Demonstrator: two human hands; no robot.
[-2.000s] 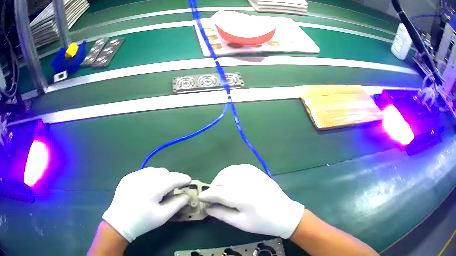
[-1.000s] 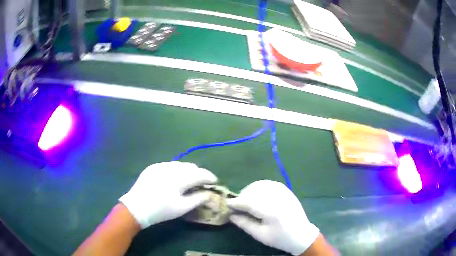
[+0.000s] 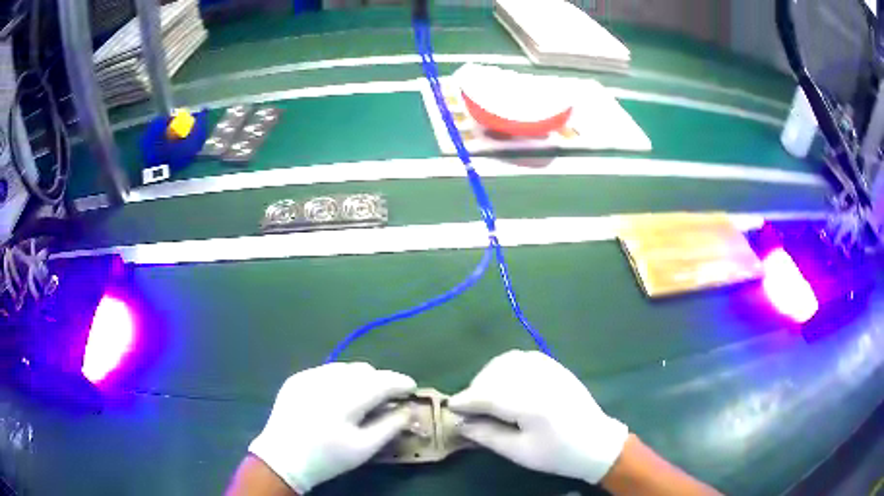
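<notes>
A grey metal base fixture (image 3: 423, 448) lies on the green surface at the bottom centre, its ends covered by my gloved hands. My left hand (image 3: 334, 421), in a white glove, closes around its left end, thumb and fingers over the top. My right hand (image 3: 543, 417), also gloved, grips its right end, fingertips near the middle. Whether a small part sits between my fingertips is hidden. Blue tubing (image 3: 482, 201) splits in a Y and runs down behind both hands.
A loaded three-disc jig plate (image 3: 323, 211) lies beyond. Glaring violet lamps stand left (image 3: 109, 339) and right (image 3: 790, 286). A tan-yellow board (image 3: 686, 254) lies near the right lamp. Behind are a white tray (image 3: 615, 126) with a red-and-white round item (image 3: 519, 111), and stacked trays (image 3: 567, 37).
The view has swung and levelled again. The loaded jig plate now lies further left of the tubing than before. Both hands remain on the fixture; the open plate nearest me has left the view.
</notes>
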